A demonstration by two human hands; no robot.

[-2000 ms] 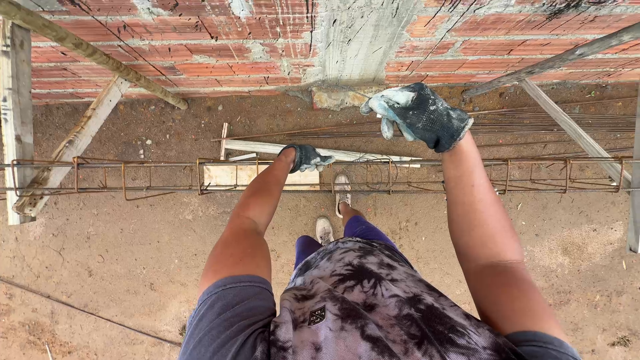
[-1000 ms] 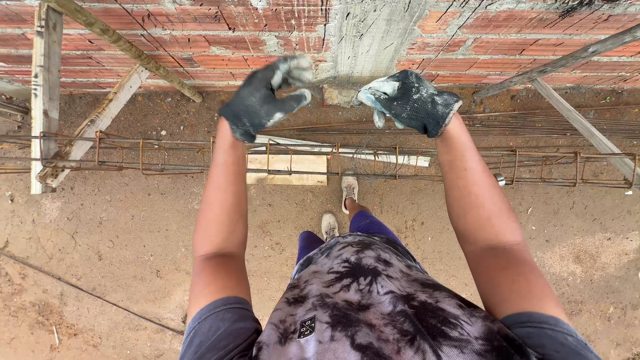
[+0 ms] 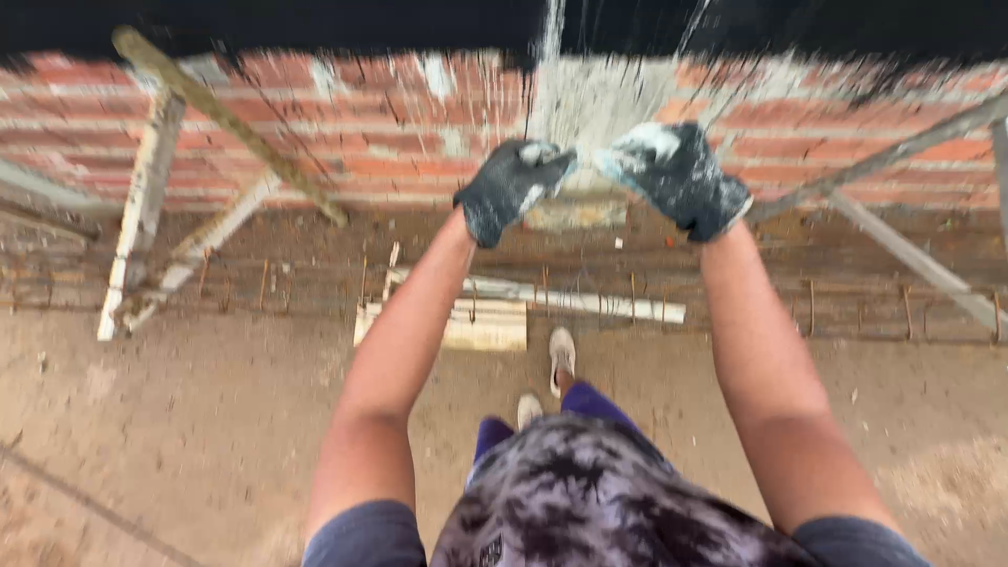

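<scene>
Both my hands wear dark work gloves smeared with white and are raised in front of the brick wall (image 3: 378,157). My left hand (image 3: 516,185) has its fingers bent toward the right, the fingertips close to those of my right hand. My right hand (image 3: 673,177) points left with its fingers drawn together; blur hides whether either hand pinches something thin. Below them runs a rebar cage (image 3: 858,311) of rusty longitudinal bars and stirrups. Under the cage, a light wooden board (image 3: 488,324) and a pale wooden strip (image 3: 583,301) lie on the ground.
Wooden props lean at the left (image 3: 146,197) and right (image 3: 913,252) against the wall side. A round pole (image 3: 236,126) slants across the upper left. A black band (image 3: 276,27) covers the wall's upper part. A thin bar (image 3: 94,504) lies on the dirt at lower left.
My left hand has risen from the rebar cage, where it was two seconds ago, and has come close to my right hand. The view has tilted up, showing the wall's black upper band.
</scene>
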